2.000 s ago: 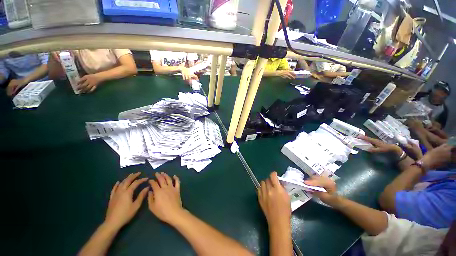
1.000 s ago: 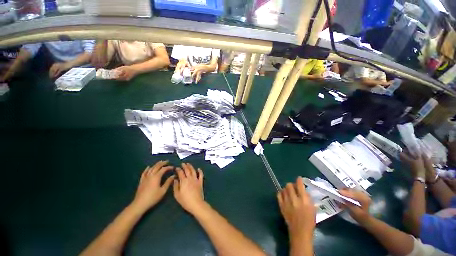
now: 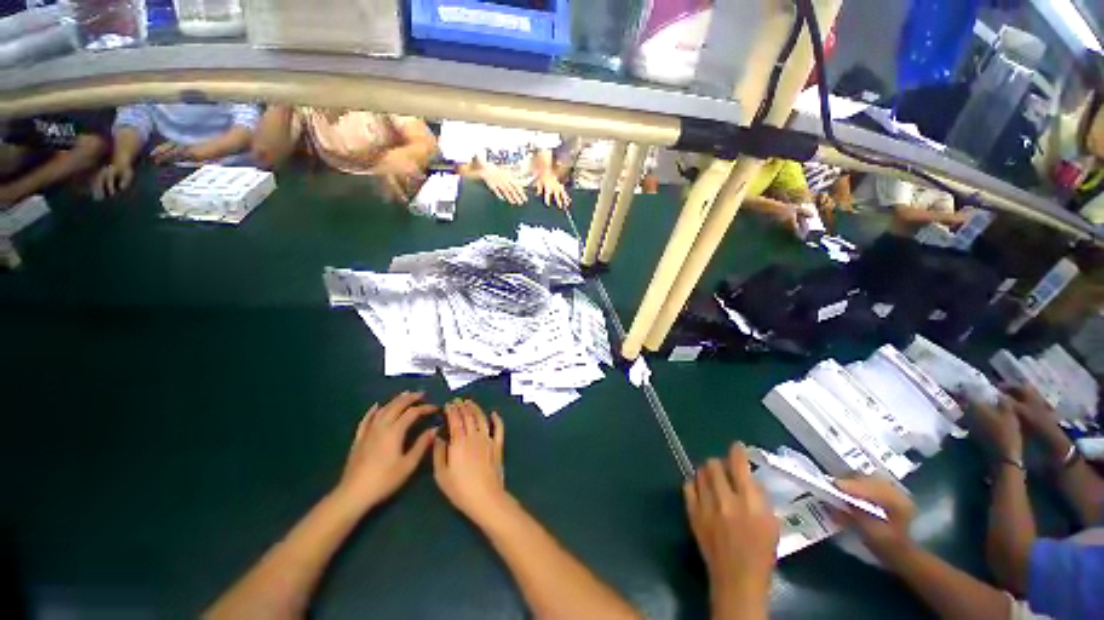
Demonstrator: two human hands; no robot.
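Observation:
My left hand [image 3: 385,454] and my right hand [image 3: 470,454] rest palms down on the green table, side by side with thumbs close together. Both are bare and hold nothing; their fingers are slightly apart. A large loose heap of folded printed leaflets [image 3: 484,317] lies just beyond my fingertips. The hands do not touch it.
A neighbour's hands [image 3: 735,509] at the right hold white paper over a carton. White cartons [image 3: 841,412] lie in a row beyond them. Pale posts [image 3: 684,260] and a metal seam [image 3: 660,418] stand right of the heap. A shelf [image 3: 363,91] spans above. Dark items [image 3: 872,291] lie behind.
The view has swung right, so the heap and my hands appear shifted. My hands stay resting on the table. Across the table, people's hands have moved. The neighbour at the right still holds the paper.

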